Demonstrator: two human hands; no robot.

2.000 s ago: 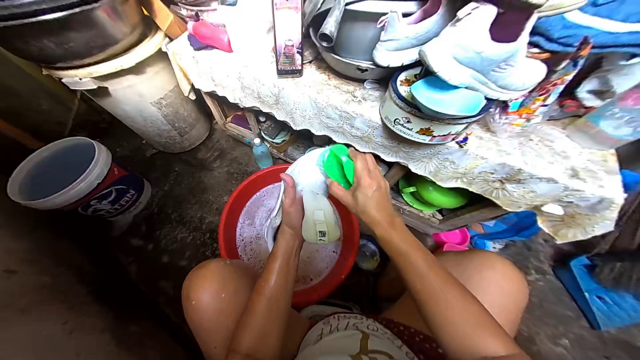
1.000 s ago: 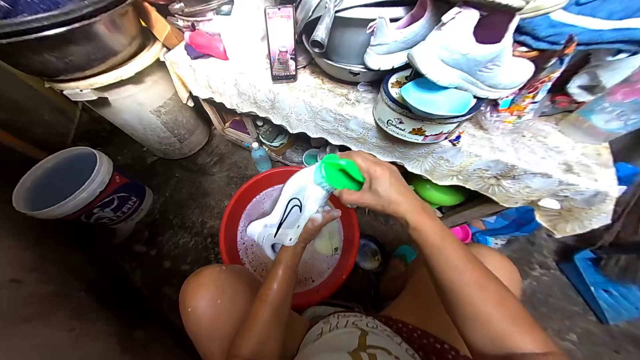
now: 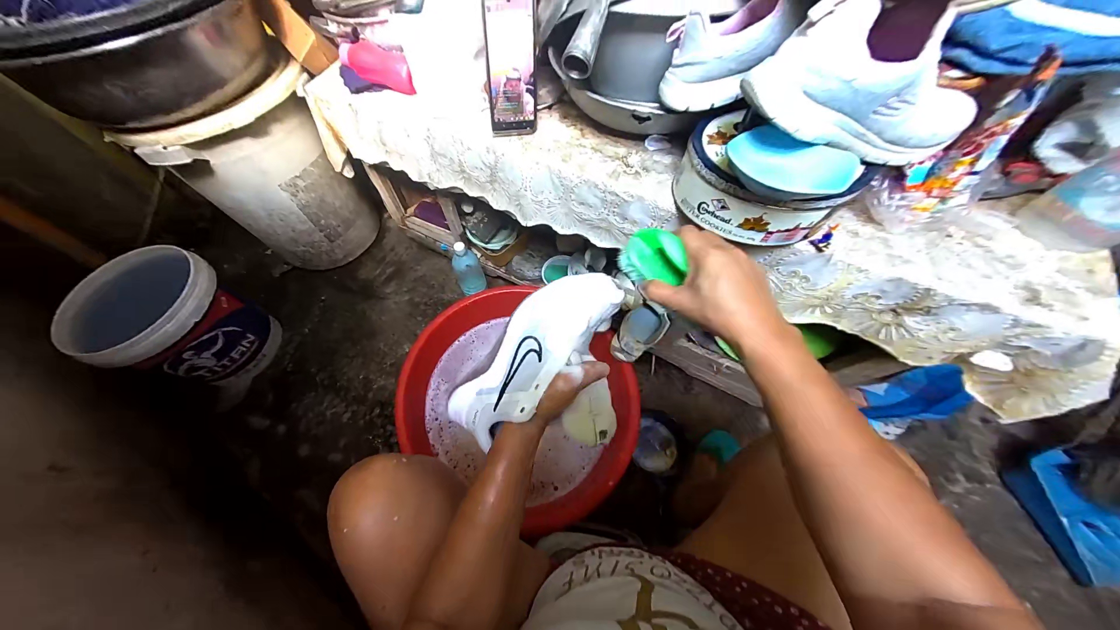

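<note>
My left hand (image 3: 567,391) grips a white Nike shoe (image 3: 534,341), its black swoosh side facing up, with white foam near the toe. The shoe is above a red plastic basin (image 3: 409,385) that holds sudsy water (image 3: 464,350). A pale, yellowish shoe sole part (image 3: 591,416) shows beside my left hand, over the water. My right hand (image 3: 719,278) holds a green scrub brush (image 3: 656,256) with its bristles to the left, just above and to the right of the shoe's toe and apart from it.
A bucket of water (image 3: 206,289) and a large lidded bin (image 3: 306,210) stand left. Ahead, a cloth-covered table (image 3: 455,166) bears a phone (image 3: 510,70), a cookie tin (image 3: 744,214) and washed-looking white shoes (image 3: 857,79). A blue dustpan (image 3: 1072,516) lies at the right.
The shoe has turned from sole showing to swoosh side showing. My right hand with the brush was against the shoe and is now lifted off it, to the right.
</note>
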